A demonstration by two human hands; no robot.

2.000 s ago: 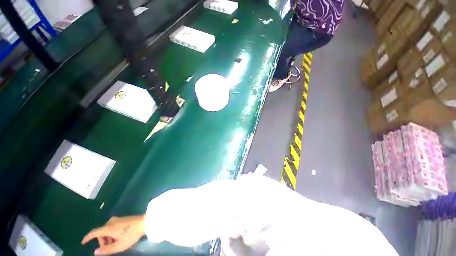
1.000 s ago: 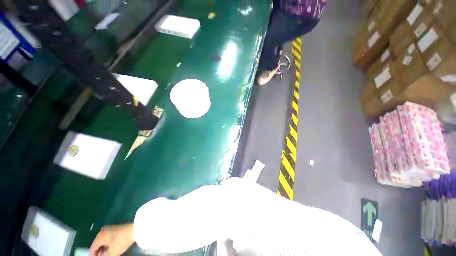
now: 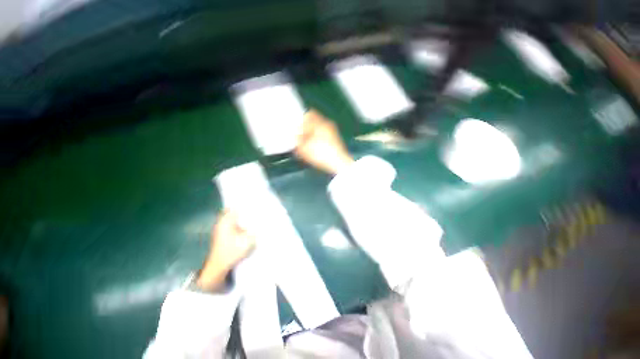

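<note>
The frame now is blurred. My left hand holds a long white label strip, which runs from the hand down toward my lap in two lengths. My right hand is at the right edge of a white product box on the green conveyor. Its fingertips seem to touch the box; whether they hold a label is too blurred to tell. A second white box lies to the right of it. The white label roll rests on the green surface right of my right hand.
More white boxes lie farther along at the upper right. A dark post stands behind the roll, with a pale scrap near its foot. Grey floor with yellow-black tape shows at the right. Part of another person's arm is at the upper right.
The view has swung left. My left hand and the strip have come into view. My right hand is now at a box. The brown cartons and pink bundle have left the view.
</note>
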